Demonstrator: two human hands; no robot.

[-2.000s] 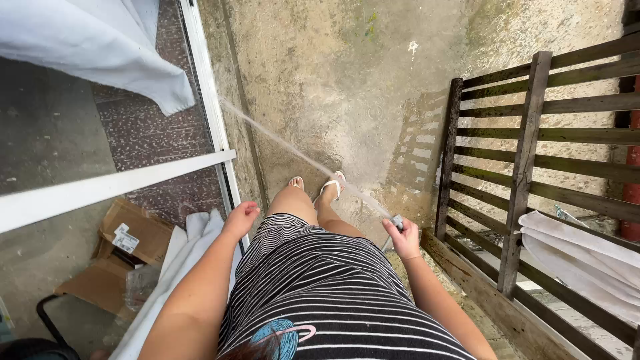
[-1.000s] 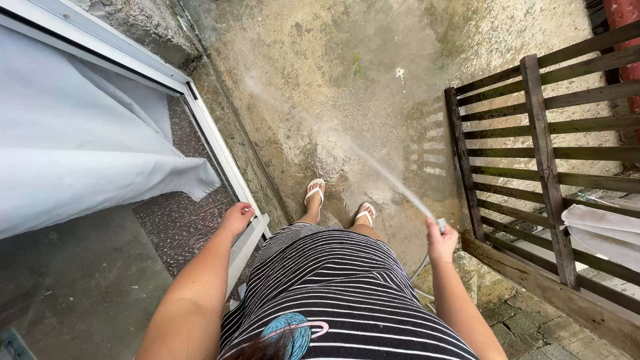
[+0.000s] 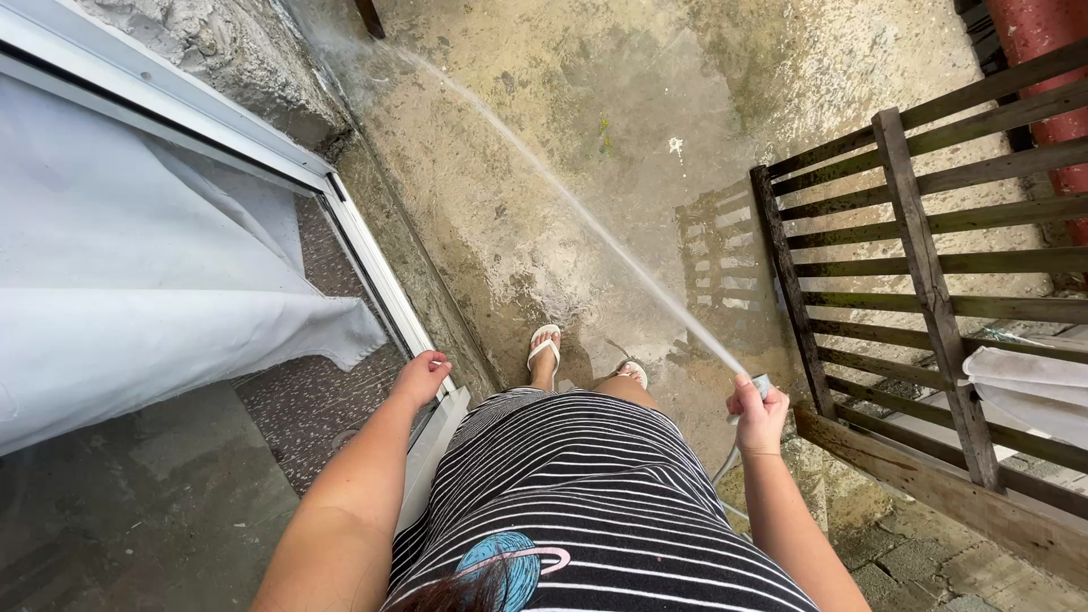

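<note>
My right hand (image 3: 759, 414) is closed on a grey hose spray nozzle (image 3: 761, 387), its thumb near the outlet. A white water jet (image 3: 586, 217) arcs from it to the upper left and lands by the foot of a rough wall. The pale hose (image 3: 728, 466) hangs below that hand, partly hidden by the striped clothing. My left hand (image 3: 422, 380) is loosely curled at the white door frame (image 3: 387, 293); whether it touches the frame cannot be told, and nothing is seen in it. Wet concrete (image 3: 527, 246) lies under my white flip-flops (image 3: 544, 347).
A slatted wooden gate (image 3: 922, 246) stands at the right, with a white cloth (image 3: 1028, 387) on it. Behind the glass at left hangs a white curtain (image 3: 170, 314) over a speckled mat (image 3: 331, 416). The rough wall (image 3: 229, 68) rises at upper left, near a dark post (image 3: 369, 17).
The water jet now reaches farther, to the wall's foot at the upper left. My feet have shifted on the concrete. The view has moved along the door frame, bringing the wall into sight.
</note>
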